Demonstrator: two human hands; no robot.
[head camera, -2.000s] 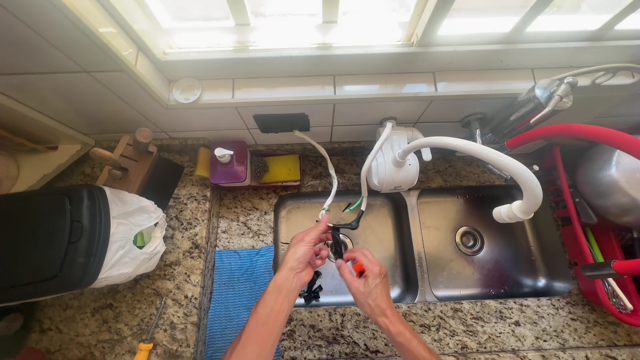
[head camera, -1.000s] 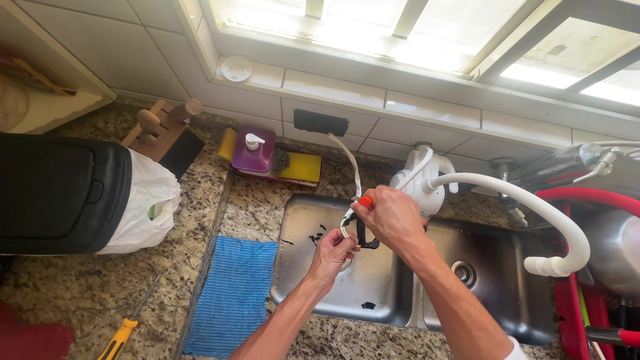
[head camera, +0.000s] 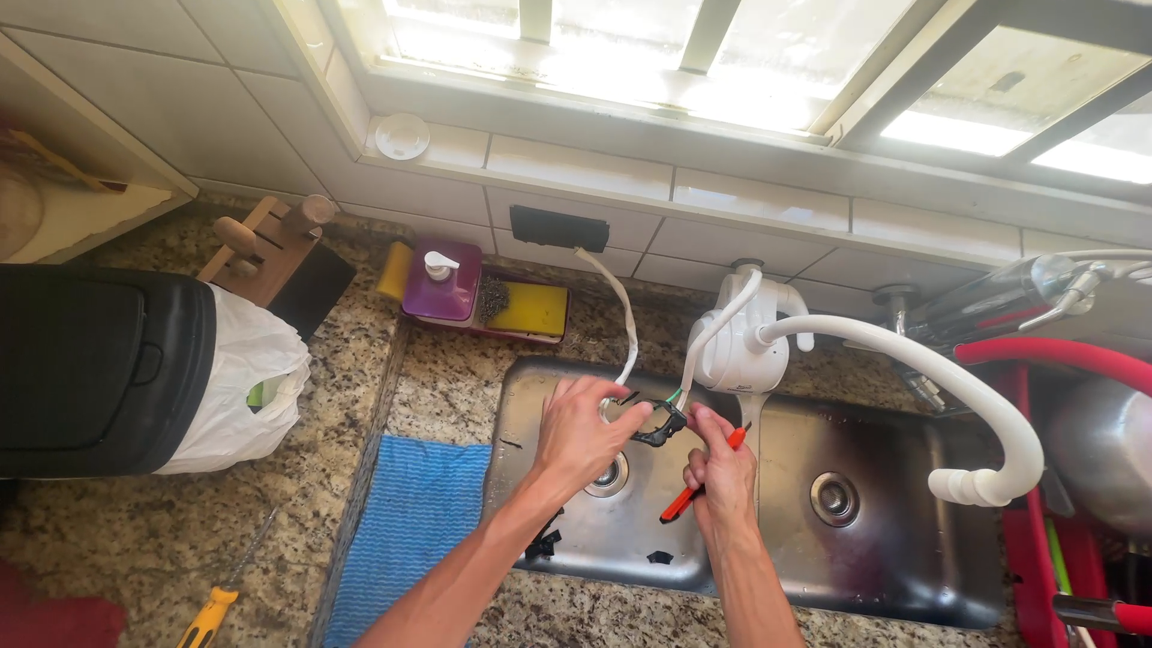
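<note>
Over the left basin of the steel sink (head camera: 630, 540), my left hand (head camera: 585, 432) pinches the end of a white cable (head camera: 621, 306) that comes from the dark plate on the wall. My right hand (head camera: 720, 468) holds an orange-handled tool (head camera: 702, 475), perhaps a cutter, slanting across the palm. Its fingertips touch black-taped wires (head camera: 664, 425) between the hands, near a green wire (head camera: 674, 396). These join a second white cable (head camera: 715, 328) from the white electric faucet (head camera: 742, 346). Scraps of black tape (head camera: 544, 542) lie in the basin.
A blue cloth (head camera: 409, 531) lies left of the sink, with a yellow-handled screwdriver (head camera: 211, 612) beyond it. Behind are a purple soap dispenser (head camera: 441, 292) and yellow sponge (head camera: 529, 309). A black bin (head camera: 90, 369) stands left. The white spout (head camera: 900, 346) arches over the right basin, near a red dish rack (head camera: 1030, 567).
My right hand has moved from above the cable joint to its lower right, still with the orange tool. My left hand has moved up to the cable end. The view has shifted.
</note>
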